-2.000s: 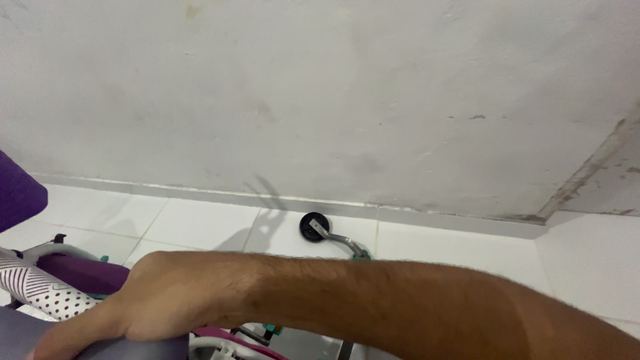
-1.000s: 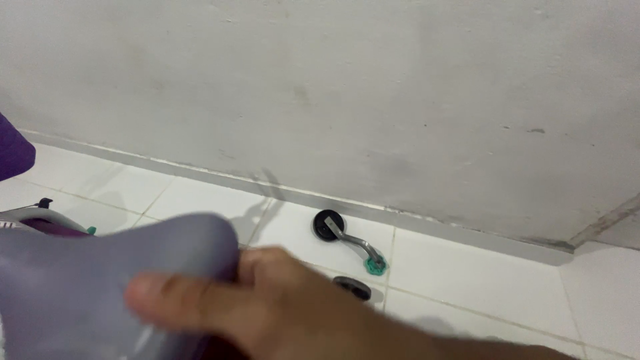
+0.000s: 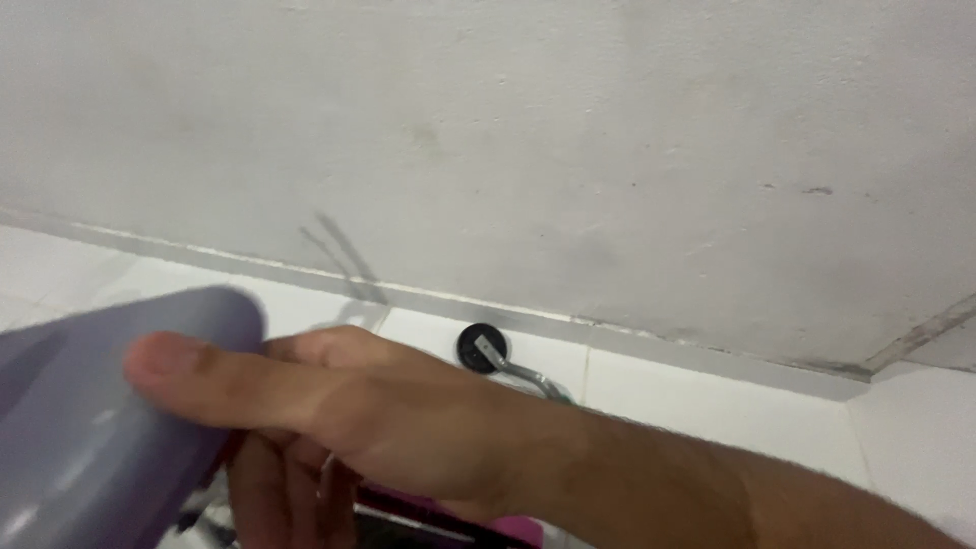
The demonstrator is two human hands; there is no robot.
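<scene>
My right hand (image 3: pixel 366 412) comes in from the lower right and grips the narrow end of a smooth grey-purple bicycle saddle (image 3: pixel 99 427) at the lower left. The thumb lies on top and the fingers curl under the edge. Beyond my wrist, a small black training wheel (image 3: pixel 481 348) on a bent metal bracket (image 3: pixel 534 377) rests on the floor, with its far end hidden by my forearm. Below the hand show pink and dark parts (image 3: pixel 457 515), partly hidden, that look like a child's bicycle. My left hand is out of view.
A scuffed white wall (image 3: pixel 488 152) rises behind, with a grey skirting strip (image 3: pixel 686 351) at its foot. White floor tiles (image 3: pixel 709 404) run along it to a corner at the right. Thin shadows fall on the wall.
My right hand has moved from the lower left, where it lay over the grey saddle, to its narrow end. The purple thing at the left edge has left the view.
</scene>
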